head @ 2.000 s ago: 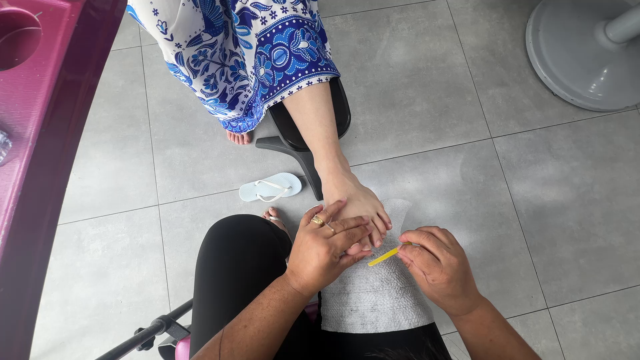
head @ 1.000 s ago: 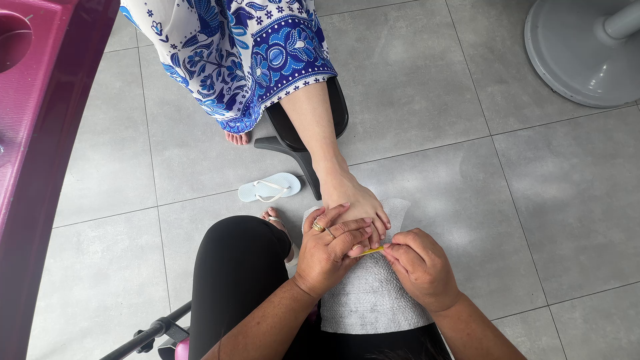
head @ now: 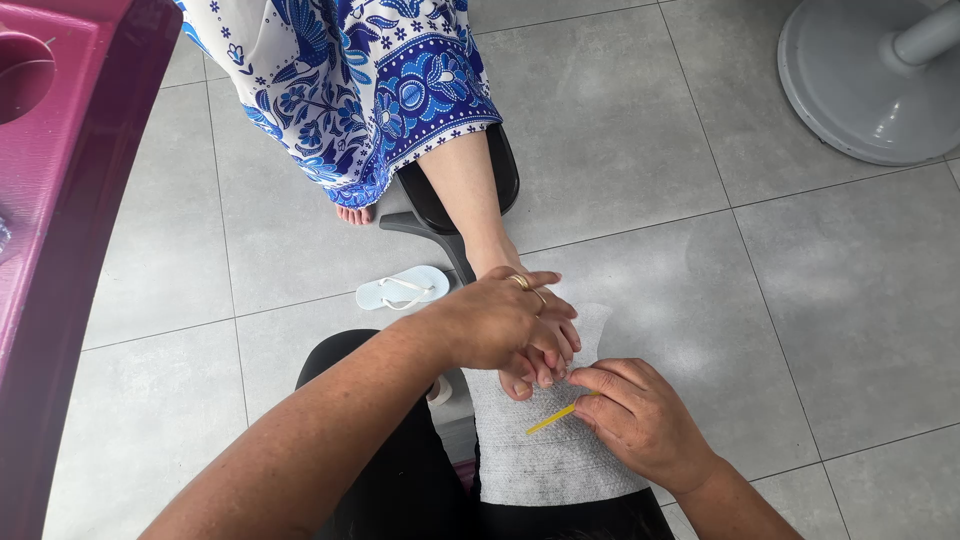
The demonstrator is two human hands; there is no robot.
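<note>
A person's bare foot (head: 566,337) rests over a grey-white textured towel (head: 540,469) on my lap. My left hand (head: 510,319), with gold rings on it, lies across the top of the foot, its fingers around the toes. Right of the toes, my right hand (head: 637,416) holds a thin yellow stick-like file (head: 550,420) between thumb and fingers, its free end pointing down and left over the towel. The index fingertip of that hand is close to a small toe. My left hand hides part of the foot.
The leg lies over a black footrest (head: 506,169) under a blue-and-white patterned garment (head: 420,90). A white flip-flop (head: 403,288) lies on the grey tiled floor. A magenta tray (head: 112,97) with a round recess stands at left, a grey round pedestal base (head: 855,90) at upper right.
My left hand has shifted further over the foot, its forearm now reaching across more of the view. The yellow file, at the toes one second ago, now points down and left, away from them.
</note>
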